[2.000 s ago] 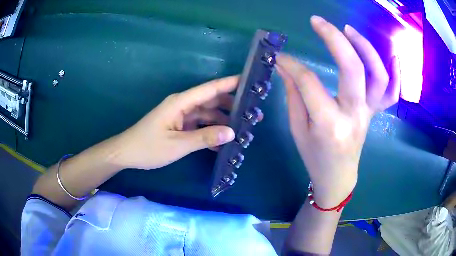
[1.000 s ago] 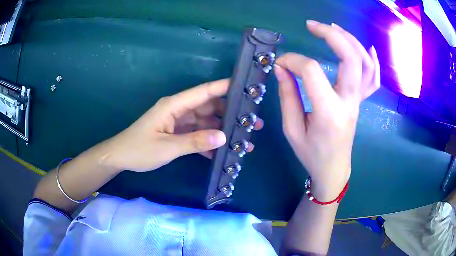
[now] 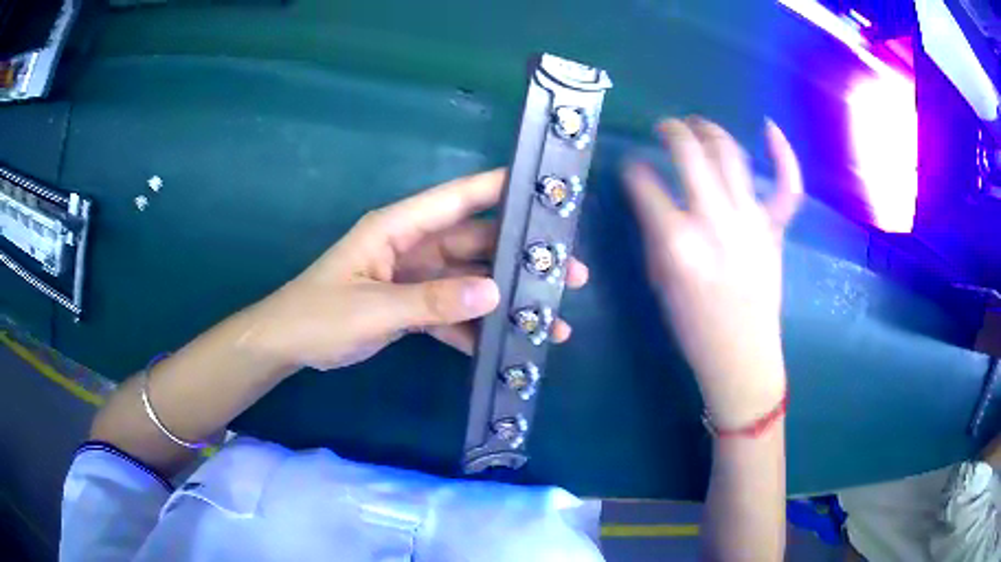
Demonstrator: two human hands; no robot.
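Note:
A grey fixture bar stands lengthwise in front of me, its face turned up to the camera. Several small round modules with shiny centres and whitish tabs sit in a row along it. My left hand grips the bar near its middle, thumb on the left edge and fingertips showing past the right edge. My right hand is to the right of the bar, apart from it, slightly blurred, with fingers spread and nothing visible in it.
Two tiny whitish parts lie on the green mat at left. A pale frame fixture lies at the left edge. A purple-white lamp glows at right. A person's pale clothing shows at the lower right.
My right hand has moved away from the bar's top module, and its thumb and finger have parted. The bar has turned its face more to the camera, still in my left hand.

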